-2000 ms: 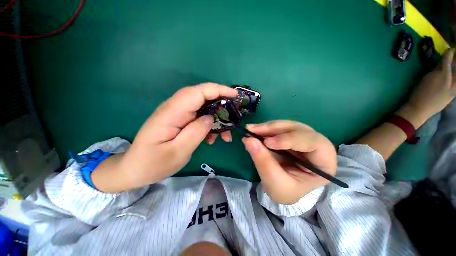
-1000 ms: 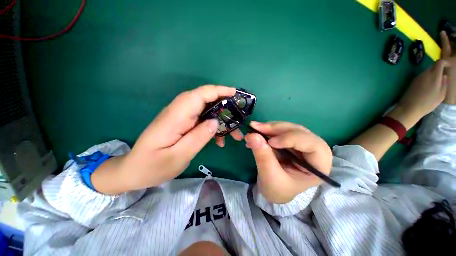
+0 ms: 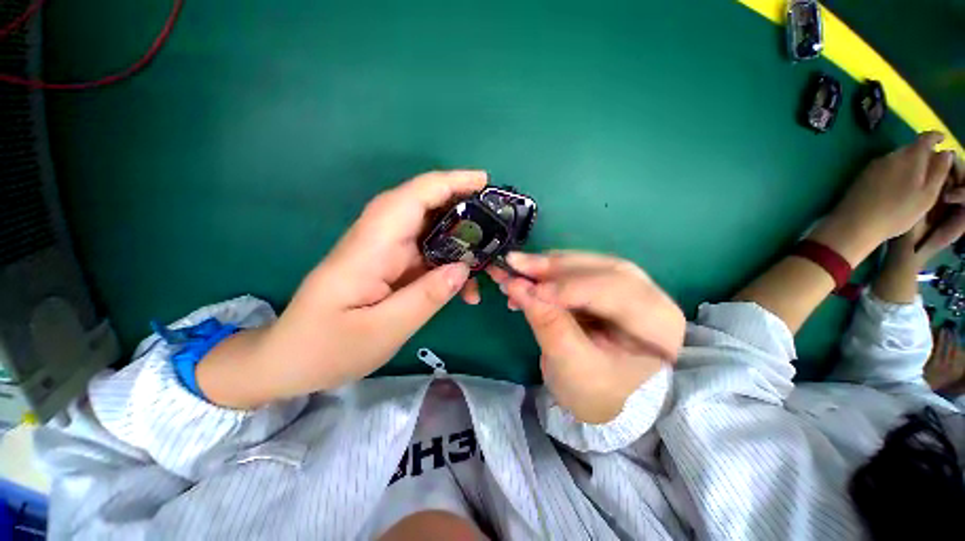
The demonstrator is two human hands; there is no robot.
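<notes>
My left hand (image 3: 365,285) holds two opened watch halves between thumb and fingers. The nearer half (image 3: 463,235) is a dark rounded square with a green-yellow round patch inside. The other half, the watch housing (image 3: 515,211), sits behind it at the right and has a shiny rim. My right hand (image 3: 598,322) pinches the black tweezers (image 3: 517,274), whose tip end is at the lower right edge of the halves. The fingers hide much of the tweezers, and I cannot tell whether the tip touches a part.
Watch units (image 3: 821,103) lie on the green mat at the upper right, by a yellow line (image 3: 884,69). Another person's hands (image 3: 894,196) and red wrist strap (image 3: 823,261) are at the right. A red wire (image 3: 148,60) loops at upper left, above a grey box (image 3: 66,333).
The nearer half has turned slightly in my left hand. My right hand has moved a little left, and the tweezers' rear end is less visible. The other person's hands have come closer together.
</notes>
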